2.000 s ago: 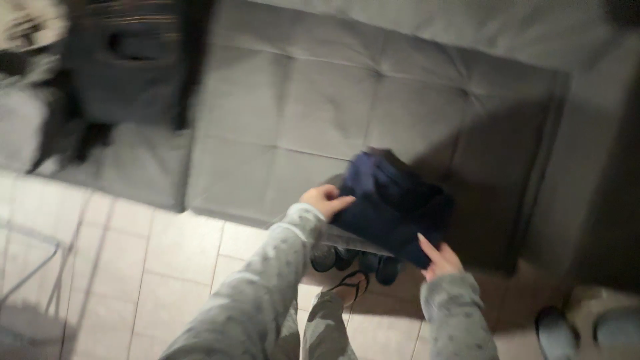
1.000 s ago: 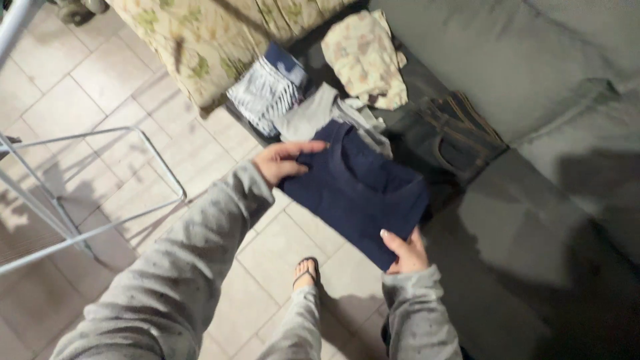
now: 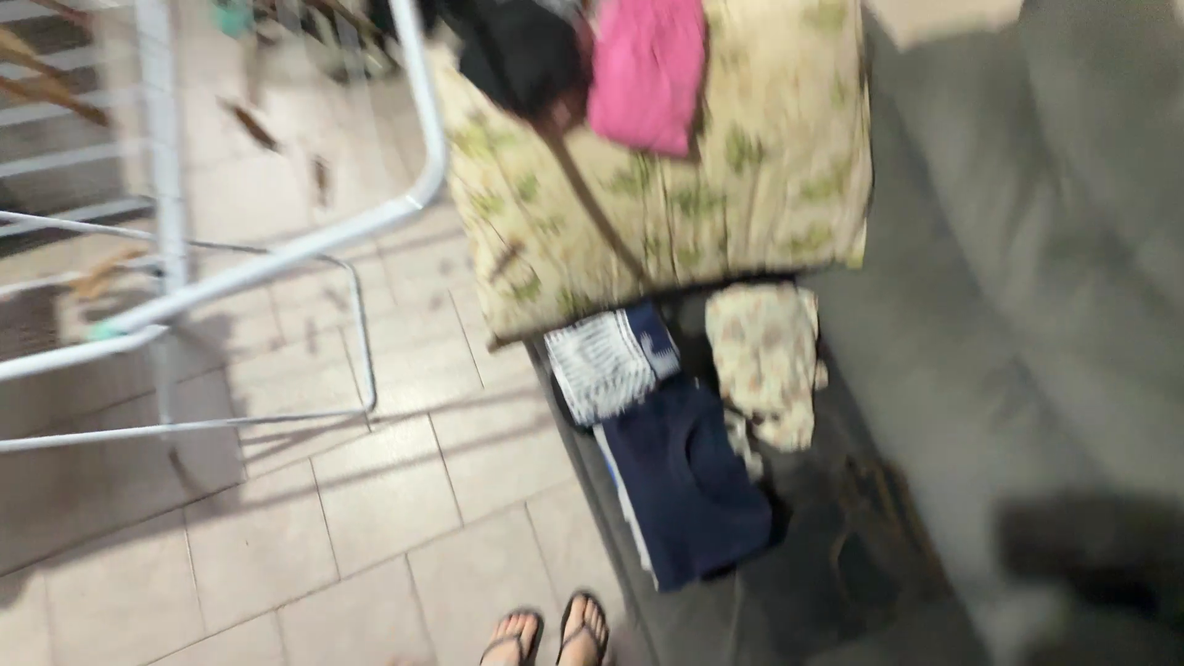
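Neither of my hands is in view. A folded navy blue shirt lies on the grey sofa seat, on top of a lighter garment whose edge shows along its left side. Touching its upper end is a folded striped garment with a navy part. To the right of these rests a folded cream patterned garment. Dark jeans, blurred, lie beside the shirt. Farther up, a pink folded garment and a black garment are on a floral cushion.
A white metal drying rack stands on the tiled floor at the left. The grey sofa backrest runs down the right side. My feet in flip-flops show at the bottom edge.
The navy shirt, held in both hands one second ago, now lies on the sofa beside the striped garment, let go. Both hands have left the view, which has swung toward the rack and cushion.
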